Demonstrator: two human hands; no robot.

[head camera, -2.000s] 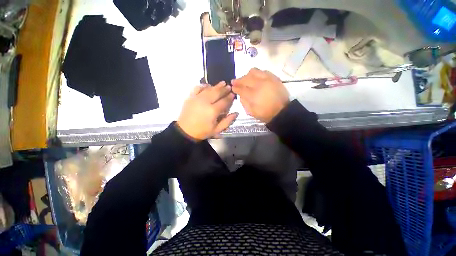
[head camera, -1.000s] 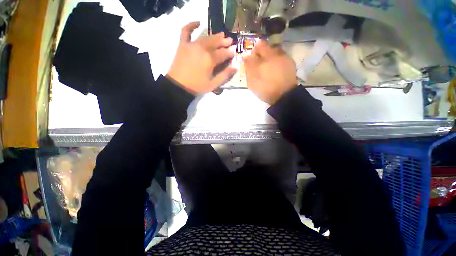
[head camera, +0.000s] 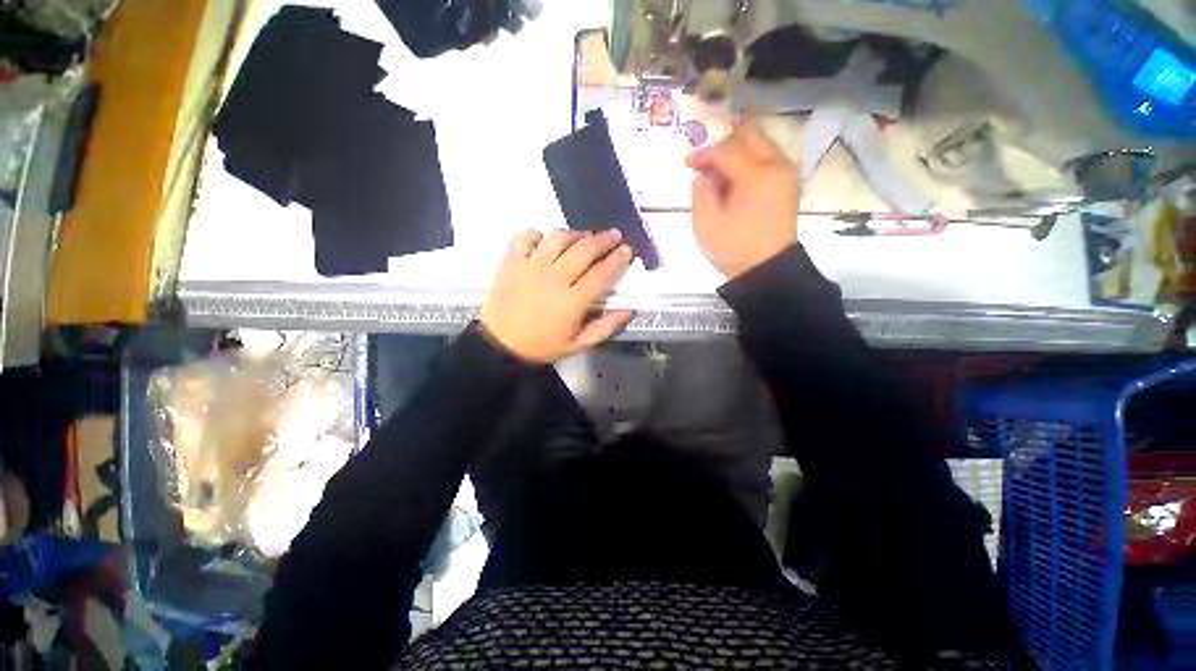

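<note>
A black fabric piece (head camera: 590,181) lies tilted on the white table, left of and below the needle area. A narrow black strip (head camera: 622,190) runs along its right edge. My left hand (head camera: 558,291) rests with its fingertips on the lower end of the piece, which they partly cover. My right hand (head camera: 742,197) is right of the piece, not touching it, fingers curled with thumb and forefinger close together; whether it holds something small I cannot tell. The needle plate area with small stickers (head camera: 660,110) is above.
Flat black cut pieces (head camera: 374,184) overlap at left. A bunched black pile (head camera: 453,19) is at upper left. Red-and-white snips (head camera: 892,226) lie at right, below grey and white scraps (head camera: 839,131). A ruler strip (head camera: 394,308) lines the front edge. A blue basket (head camera: 1065,485) stands at lower right.
The black piece has come out from the needle area, down towards the front edge, and lies tilted. My left hand has moved down onto it. My right hand has shifted slightly right, away from the needle.
</note>
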